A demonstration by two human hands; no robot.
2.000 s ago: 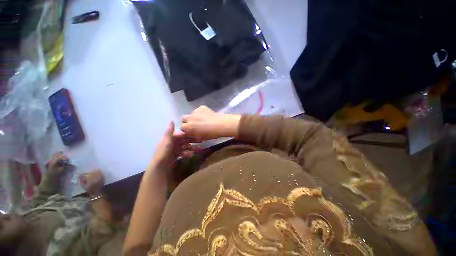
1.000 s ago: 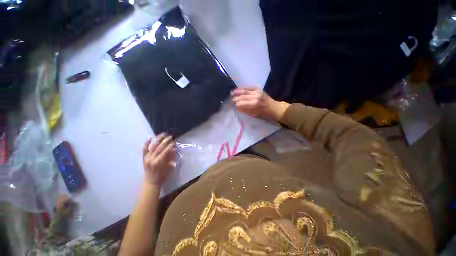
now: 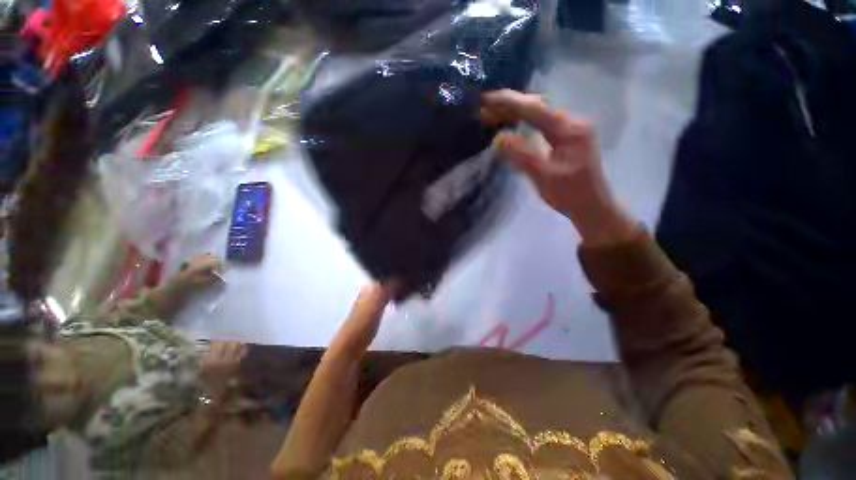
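Note:
A folded black garment in a clear polybag [image 3: 404, 169] is lifted and tilted above the white tabletop, blurred by motion. A pale patch shows on its face; it is too blurred to tell what it is. My right hand [image 3: 554, 155] pinches the bag's upper right edge between thumb and fingers. My left hand [image 3: 371, 305] is at the bag's lower end, its fingers mostly hidden behind or under it.
A phone [image 3: 249, 222] lies on the white table [image 3: 300, 281], left. Crumpled clear plastic [image 3: 178, 183] is beyond it. A child [image 3: 122, 370] is at the left, one hand on the table edge. Black cloth [image 3: 770, 197] fills the right. Glossy dark packets [image 3: 235, 47] lie at the far side.
The bagged garment has gone from lying on the table to being raised and tilted in my hands. My right hand has moved up along it. The view has swung left.

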